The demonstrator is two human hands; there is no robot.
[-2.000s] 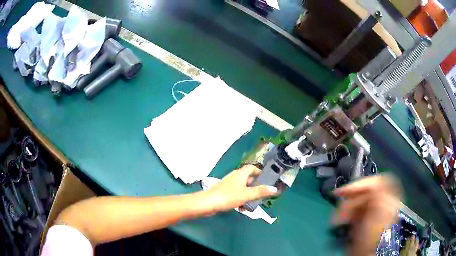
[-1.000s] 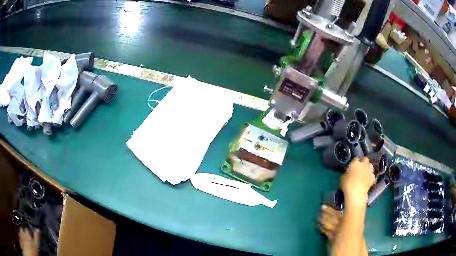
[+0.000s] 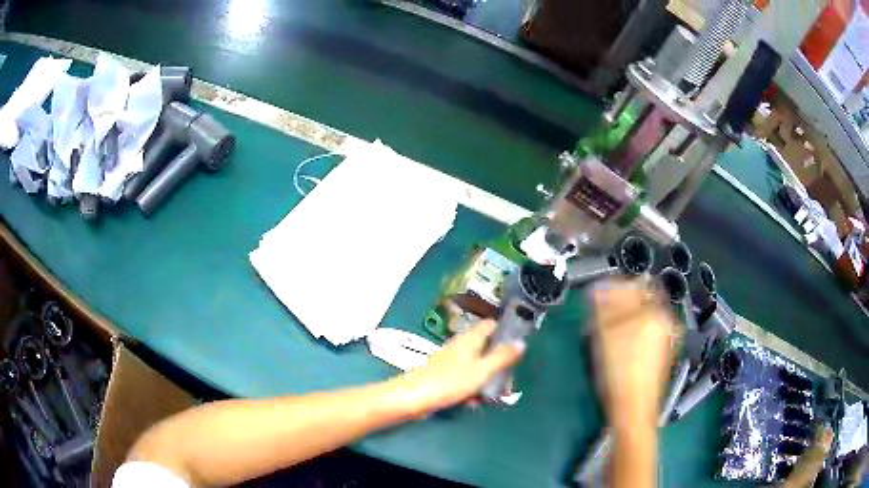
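My left hand [image 3: 459,366] grips a dark grey housing [image 3: 517,322] by its handle, with the round open end up, just below the whitish nose [image 3: 545,248] of the hand press [image 3: 593,198]. Contact with the nose cannot be told. The housing and hand partly hide the green-edged press base [image 3: 484,276]. My right hand [image 3: 633,329] is blurred, right of the held housing and in front of the loose housings; whether it holds anything cannot be told. A white strip [image 3: 402,349] lies left of the base, partly behind my left hand.
A white sheet stack [image 3: 360,243] lies left of the press. White-wrapped housings [image 3: 95,129] are far left. A carton [image 3: 143,405] of housings stands lower left. Loose housings [image 3: 636,254] lie right of the press, beside a shiny plastic bag [image 3: 762,410]. Another person's hand [image 3: 810,462] is lower right.
My left hand is now at the press with a housing, where the base was bare one second ago. My right hand has moved left from the loose housings. The view has tilted.
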